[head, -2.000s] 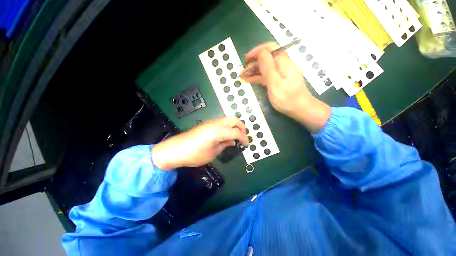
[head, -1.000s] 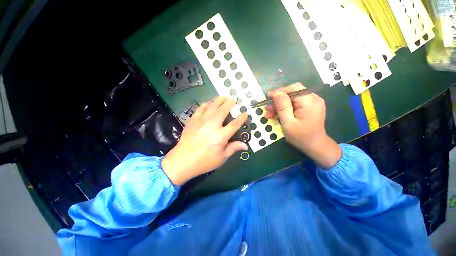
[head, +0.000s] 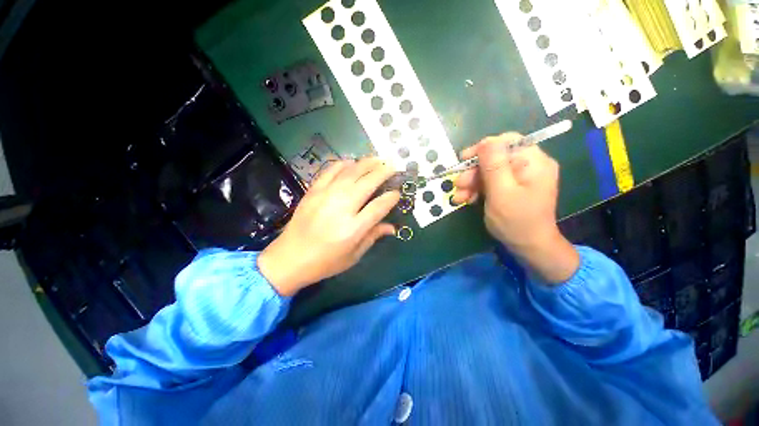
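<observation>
My left hand [head: 333, 218] is on a small dark plate [head: 407, 188] at the lower end of the white liner sheet [head: 364, 60]; its fingers cover most of the plate. My right hand [head: 518, 185] holds metal tweezers [head: 533, 137], whose tips reach the plate beside my left fingertips. The liner sheet carries two rows of black dots. A small ring [head: 404, 234] lies just below the left fingers. A grey plate with round holes [head: 298, 90] lies left of the sheet, and another plate [head: 317, 158] lies partly behind my left hand.
A glossy black blister tray [head: 225, 200] is at the left. Spare adhesive sheets [head: 556, 83] and yellow sheet bundles [head: 651, 25] lie upper right, with a clear bag [head: 736, 66] beyond. Blue and yellow tape [head: 618, 158] marks the mat's right edge. A second black tray [head: 691, 241] sits below it.
The view has shifted, and the sheet appears higher. My right hand has come down from the sheet's upper part to the plate. The tweezers now look bright.
</observation>
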